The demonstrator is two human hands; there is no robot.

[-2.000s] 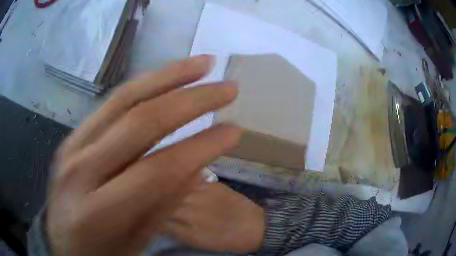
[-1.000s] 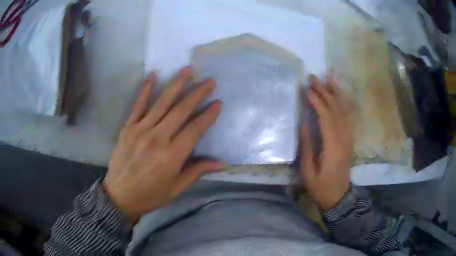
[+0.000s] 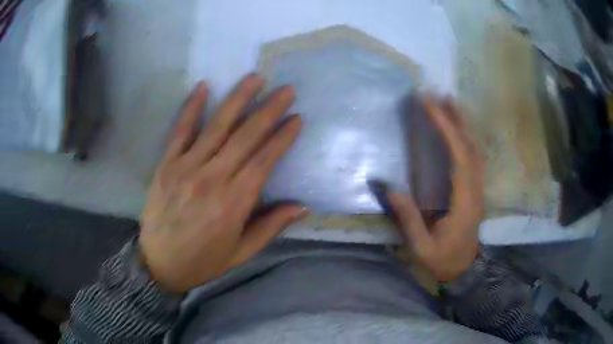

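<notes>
The shiny grey five-sided plate [image 3: 343, 114] lies in front of me, point away from me. The tan piece [image 3: 343, 32] shows as a border along its pointed end and near edge. The white cut piece [image 3: 228, 40] lies flat around and beyond them. My left hand [image 3: 208, 181] lies flat with fingers spread, fingertips on the left edge of the plate. My right hand [image 3: 447, 195] is blurred at the right edge, fingers bent over a brown-grey flap beside the plate, thumb over the plate's lower right; whether it grips the flap is unclear.
The stack of white pieces with brown layers [image 3: 50, 80] stands at the left. The iron [image 3: 581, 134], dark and partly cut off, is at the right beside a brown scorched stain [image 3: 514, 114]. A loose white sheet [image 3: 558, 30] lies upper right. The table's near edge curves across below.
My left hand stays on the plate's left edge. The right thumb has moved in over the plate. More of the brown-grey flap shows at the right, and the view has shifted slightly.
</notes>
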